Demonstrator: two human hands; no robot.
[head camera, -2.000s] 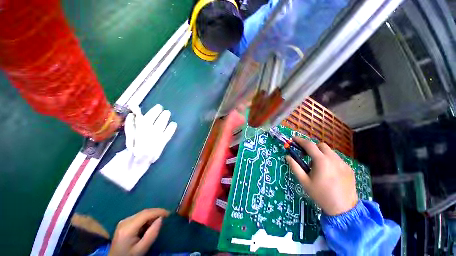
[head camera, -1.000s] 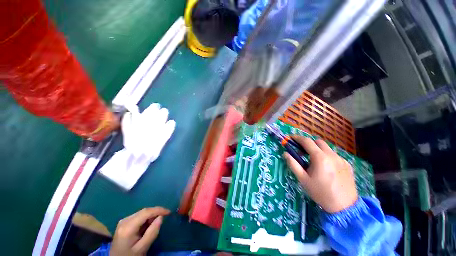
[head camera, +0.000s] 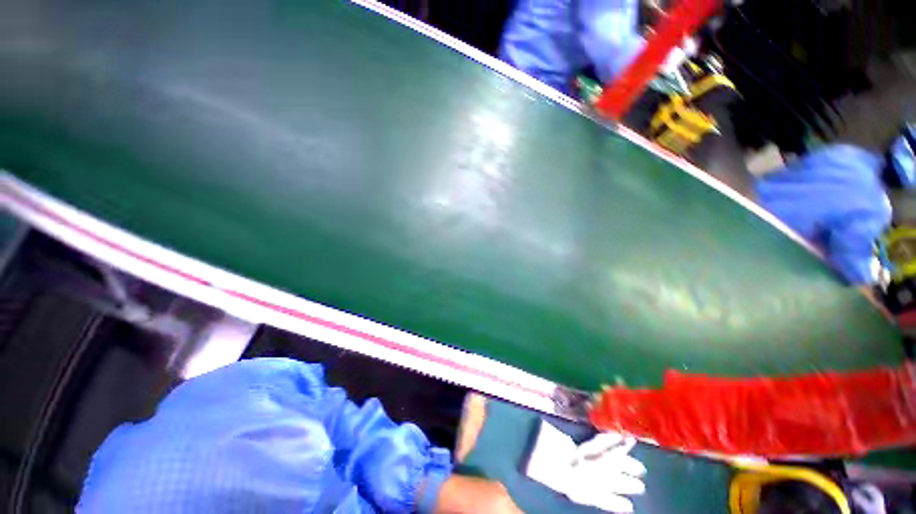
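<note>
My left hand (head camera: 475, 497) is at the bottom edge in a blue sleeve (head camera: 397, 457). Only its wrist and back show; the fingers are cut off by the edge, so I cannot tell whether it holds anything. A white knitted glove (head camera: 593, 467) lies flat on the dark green bench (head camera: 512, 437), to the right of my left hand. My right hand is out of the picture. The circuit board and the cutters are not in view.
A wide green conveyor belt (head camera: 402, 201) crosses the view, with a white, red-lined rail (head camera: 301, 314) on its near side. A red-wrapped post (head camera: 763, 414) and a yellow-rimmed black round object (head camera: 788, 480) are at right. People in blue smocks (head camera: 824, 196) are beyond the belt.
The view has swung left onto the conveyor. The board, cutters and my right hand have left the picture. The glove and my left hand now appear at the bottom edge.
</note>
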